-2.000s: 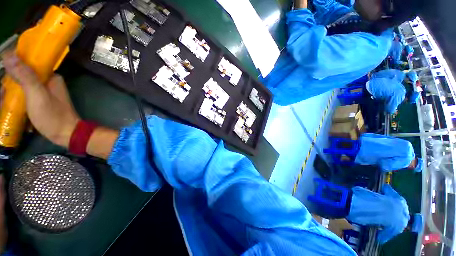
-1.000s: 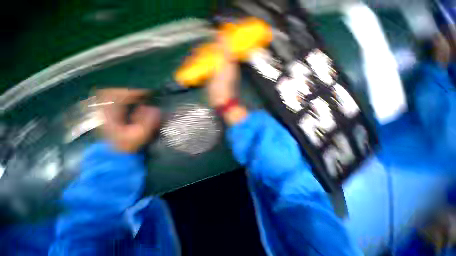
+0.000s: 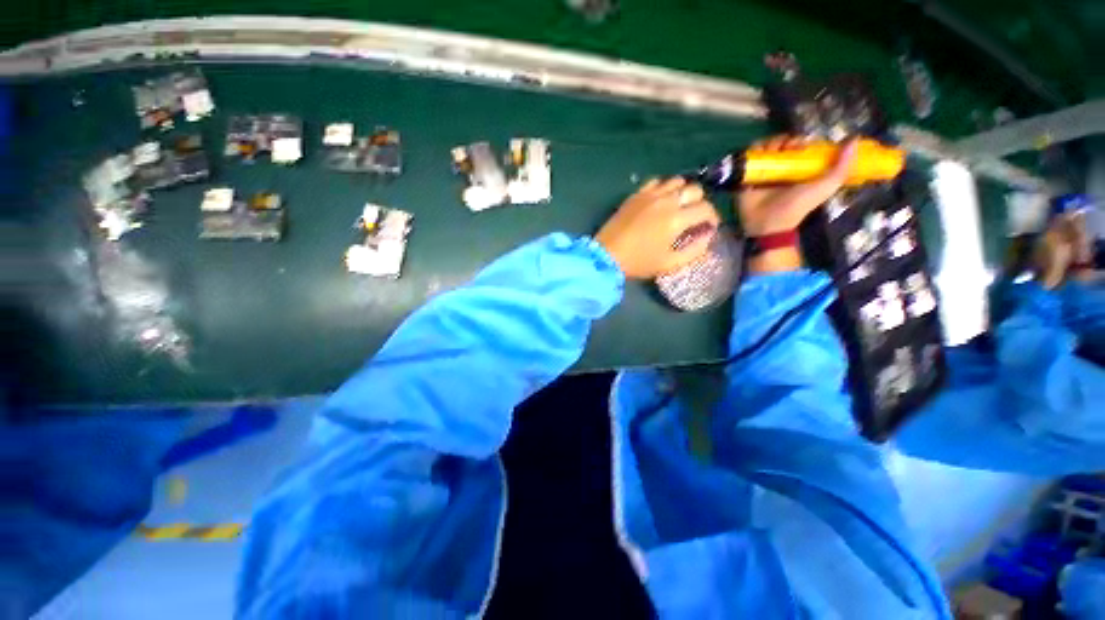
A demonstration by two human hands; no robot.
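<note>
My right hand (image 3: 788,204), with a red wrist strap (image 3: 776,241), grips the yellow electric screwdriver (image 3: 872,162). The screwdriver lies roughly level, its black nose pointing left to just beside my left hand. My left hand (image 3: 660,230) is over the upper left of the round screw plate (image 3: 699,286), fingers curled. Whether it holds a small part cannot be told. The screwdriver's tip is hard to make out. Several silver and dark circuit-board modules (image 3: 379,242) lie loose on the green mat (image 3: 485,279) to the left.
The black compartment tray (image 3: 869,356) with modules stands right of my right arm. A black cord (image 3: 788,319) crosses my right sleeve. Clear film (image 3: 143,300) lies at the left. A pale rail (image 3: 485,65) runs behind. White paper (image 3: 961,254) and another person's blue sleeve (image 3: 1042,333) are at the right.
The view has swung left, bringing the loose modules into sight. My left hand has come over to the screw plate beside the screwdriver's nose. My right hand still holds the screwdriver.
</note>
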